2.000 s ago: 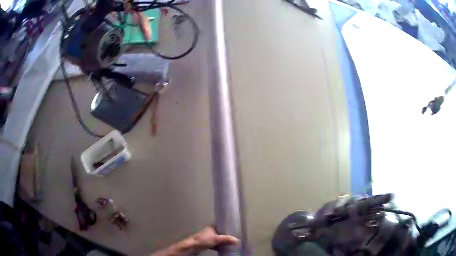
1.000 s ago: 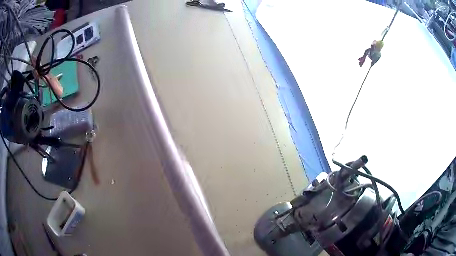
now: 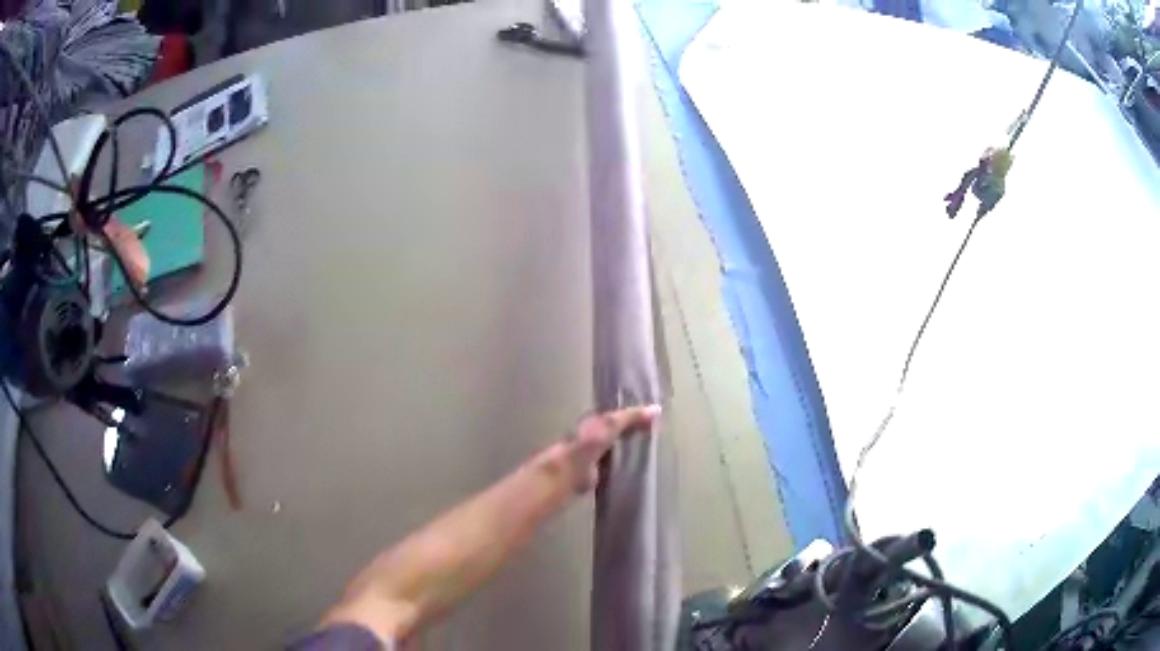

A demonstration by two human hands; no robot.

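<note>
A long pinkish-grey tube (image 3: pixel 623 229) runs from the top edge to the bottom edge, across the beige table (image 3: pixel 420 280). My left hand (image 3: pixel 608 439) reaches in from the lower left and lies over the tube, its fingers across the top; the underside of the grip is hidden. To the right, blue fabric (image 3: pixel 763 305) shows as a strip beside the wide white paper marker (image 3: pixel 916 280). My right hand is not in view.
A grey motor machine (image 3: pixel 878 572) with cords is cut off at the lower right. A cord with a wrapped joint (image 3: pixel 986 178) hangs over the marker. Left: another cutting machine (image 3: pixel 64 331), green sheet (image 3: pixel 165 229), white tub (image 3: pixel 155 579), small scissors (image 3: pixel 244 185). Dark tool (image 3: pixel 534 38) near the top.
Since one second ago, the tube has moved right, close to the blue strip, and now lies nearly straight. My left hand has come back into view on it. The machine shows lower in the picture.
</note>
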